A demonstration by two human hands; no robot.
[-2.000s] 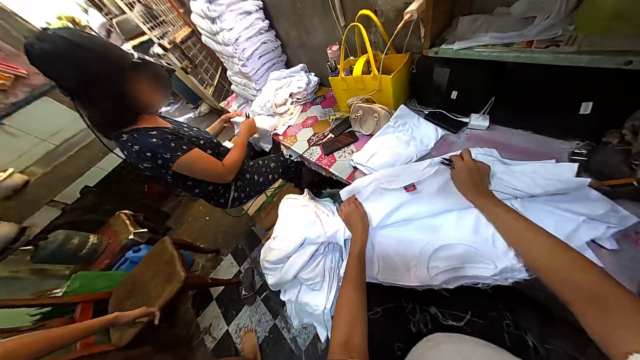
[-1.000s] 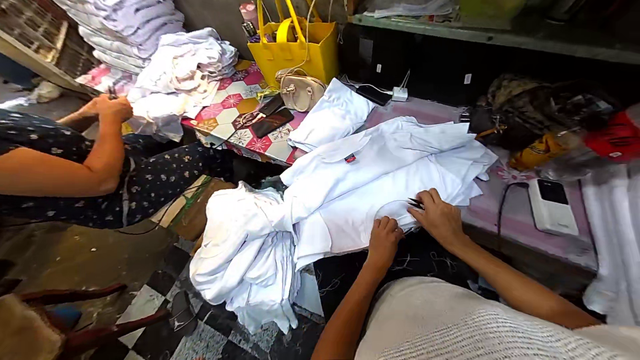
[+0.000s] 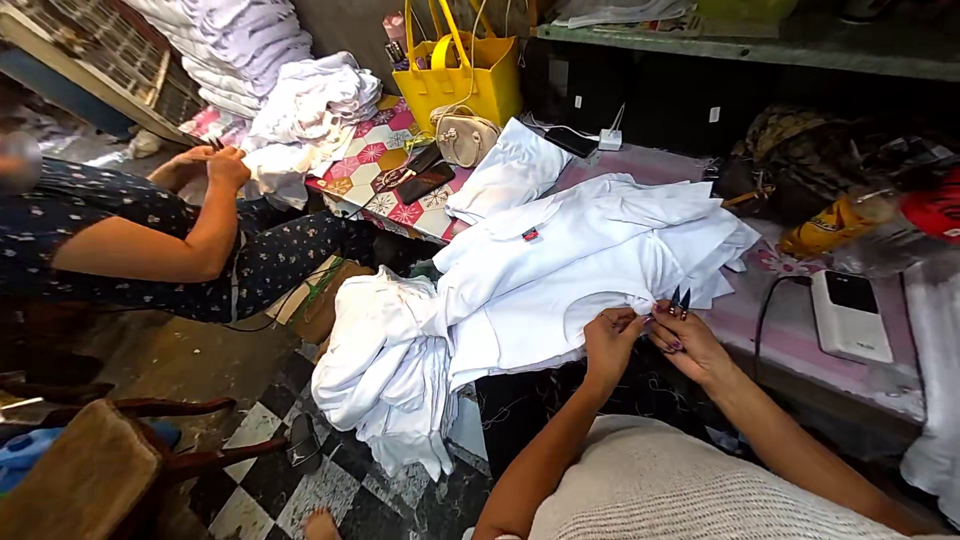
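Note:
White knit shirts (image 3: pixel 555 270) lie spread in layers across my lap and the low table, the top one with a small red neck label (image 3: pixel 530 235). At the near edge of a shirt's curved opening, my left hand (image 3: pixel 611 337) pinches the white fabric. Close beside it, my right hand (image 3: pixel 686 337) pinches the same edge and also holds small thread snips (image 3: pixel 679 300), whose two dark blades point away from me. A heap of white garments (image 3: pixel 382 360) hangs down at the left of the shirts.
A co-worker's hands (image 3: pixel 217 165) work at white cloth on the left. Beyond the shirts are a yellow bag (image 3: pixel 465 82), a beige pouch (image 3: pixel 465 139) and phones (image 3: pixel 426 182). A white power bank (image 3: pixel 851 315) with a cable lies at right; a wooden chair (image 3: pixel 82 465) stands lower left.
Both hands have left the top shirt's label area, where they were two seconds ago, and come to the near edge. They are now together, pinching the edge of the opening. The view has turned right.

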